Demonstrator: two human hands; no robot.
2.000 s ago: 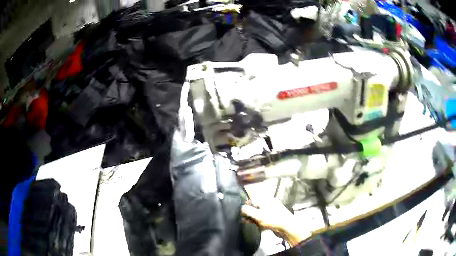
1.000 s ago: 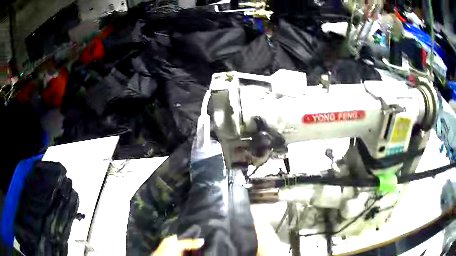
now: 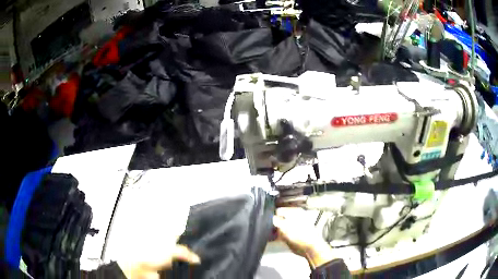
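A limp black fabric panel (image 3: 226,229) hangs from beneath the needle area of the white sewing machine (image 3: 338,122). My right hand (image 3: 295,234) grips the panel's right edge just below the presser foot; its fingertips are partly hidden. My left hand (image 3: 164,260) is blurred at the panel's lower left edge, and its grip cannot be told. Black binding tape (image 3: 360,188) runs along the machine arm from the right, past a green patch (image 3: 424,190).
A large heap of black bag pieces (image 3: 218,60) lies behind the white table (image 3: 158,201). A thick dark stack (image 3: 54,223) stands at the left beside the blue bin's rim (image 3: 19,212). The round handwheel (image 3: 467,109) is at the machine's right end.
The panel's camouflage part no longer shows, and the fabric lies lower and more bunched. My right hand has come up near the presser foot. My left hand has moved slightly left.
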